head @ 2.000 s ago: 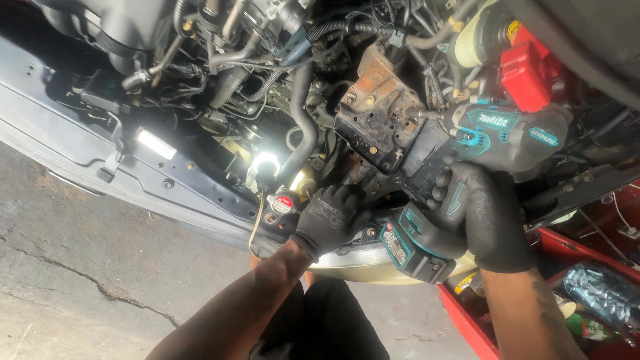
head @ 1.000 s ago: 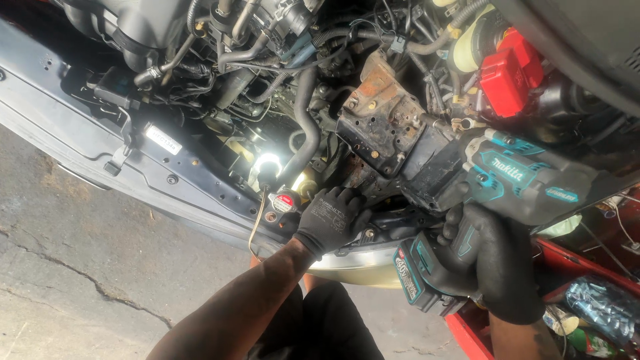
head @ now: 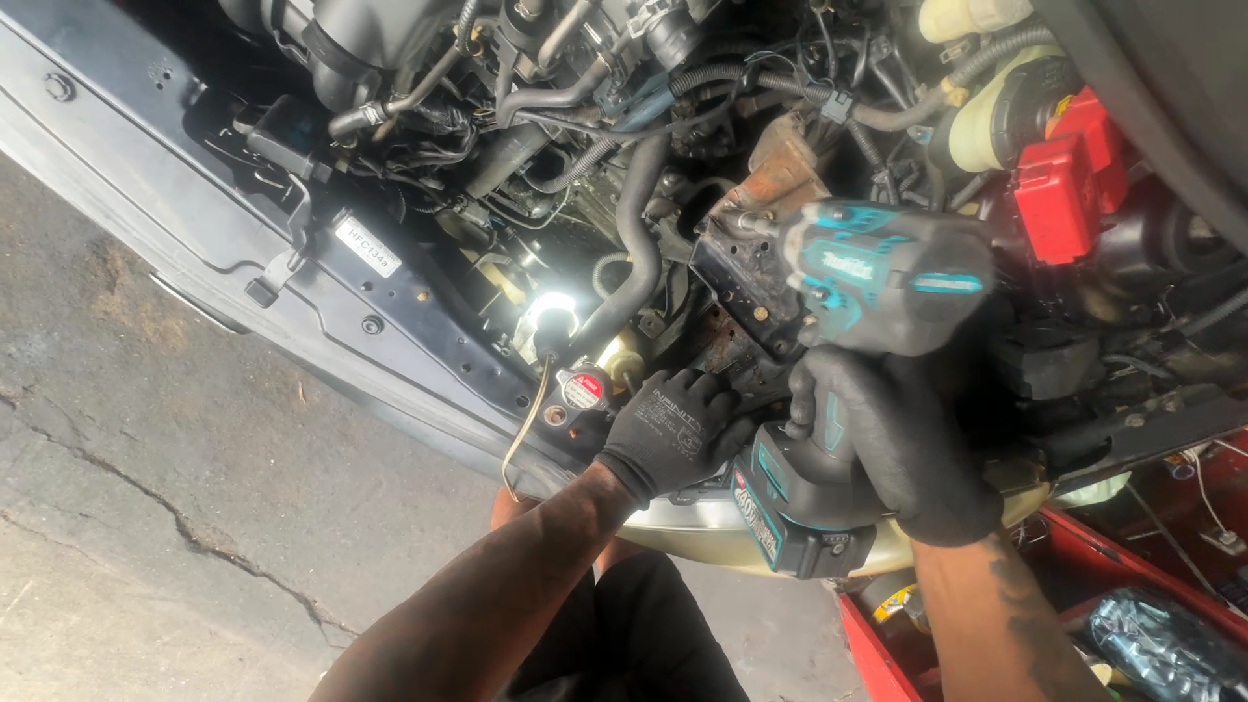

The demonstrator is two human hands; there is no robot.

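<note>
In a black glove, my right hand (head: 892, 439) grips the handle of a teal and black Makita cordless impact wrench (head: 877, 278). The tool's nose points left over a rusty metal bracket (head: 780, 175) with a black battery-tray mount (head: 746, 292); a bolt head shows near the nose. Whether the tool touches the bolt is unclear. My left hand (head: 678, 429), also gloved, rests at the front edge of the engine bay, right of the radiator cap (head: 583, 390). Its fingertips reach into shadow, so what they touch is hidden. The wrench's battery pack (head: 799, 522) is beside this hand.
A lit work lamp (head: 551, 317) with a thin cord stands by the thick radiator hose (head: 639, 224). Red plastic terminal covers (head: 1058, 200) and a fluid reservoir (head: 1004, 122) sit at the upper right. A red tool cart (head: 877, 648) holding assorted items stands at the lower right.
The impact wrench, in my right hand, has swung leftward over the rusty bracket; a second ago it was farther right. My left hand has stayed about where it was.
</note>
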